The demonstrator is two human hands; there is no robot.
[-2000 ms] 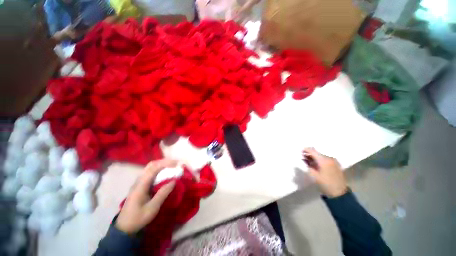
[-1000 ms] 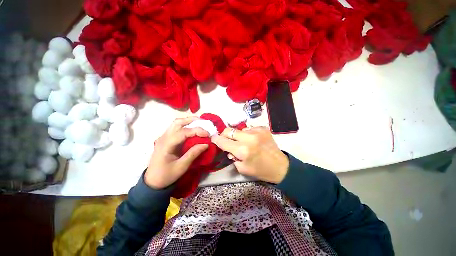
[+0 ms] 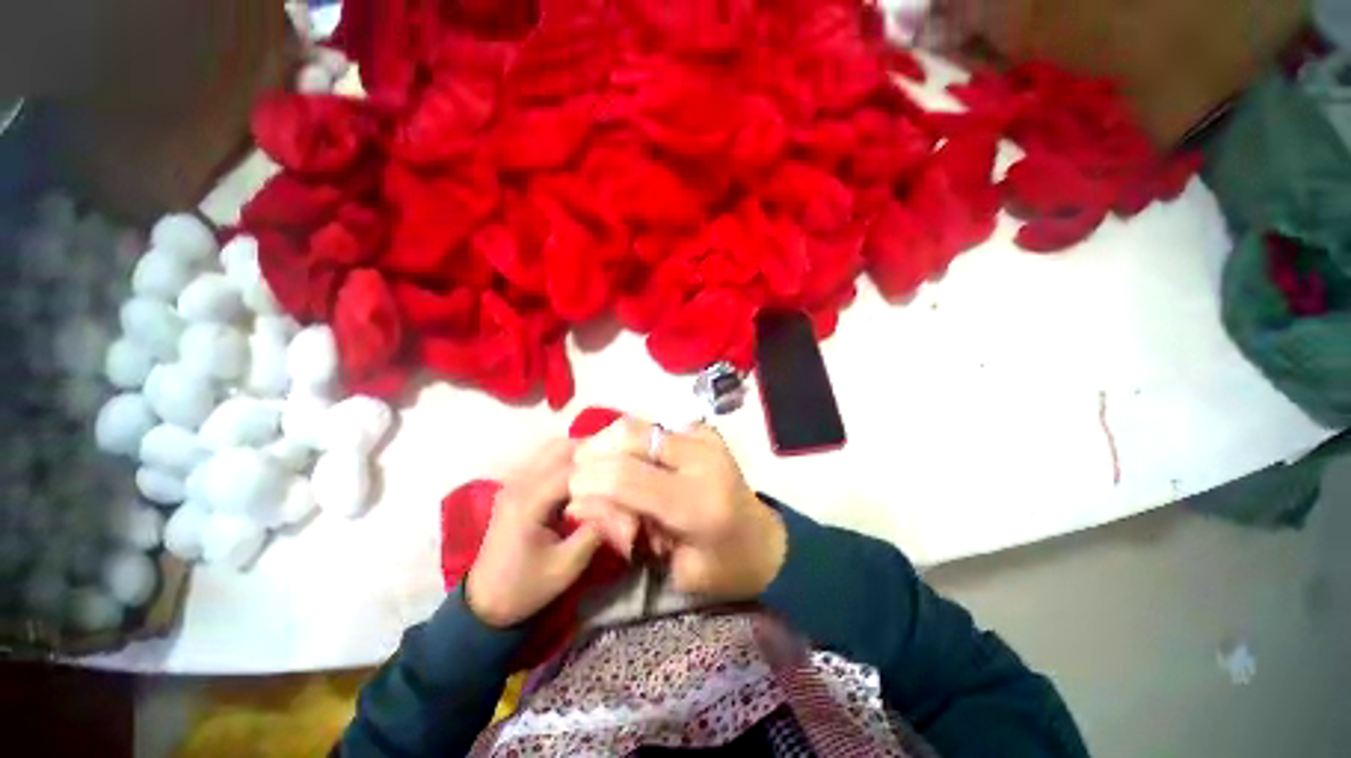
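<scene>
A red plush piece [image 3: 470, 521] lies at the table's near edge, mostly covered by my two hands. My left hand [image 3: 526, 541] is closed on it from the left. My right hand [image 3: 679, 504], with a ring on one finger, lies over the left fingertips, and its fingers are bent at the work. The white pompom seen before is hidden under the fingers. No needle or thread can be made out. Whether my right hand holds a tool cannot be told.
A large heap of red plush pieces [image 3: 622, 193] covers the table's far side. White pompoms [image 3: 215, 348] lie at the left. A phone [image 3: 799, 381] and a small metallic object [image 3: 720, 388] lie beyond my hands. A green sack [image 3: 1286, 348] stands at the right end.
My right hand has come from the far right to the work and now covers my left fingertips. The white pompom has gone out of sight under the hands. The view has shifted.
</scene>
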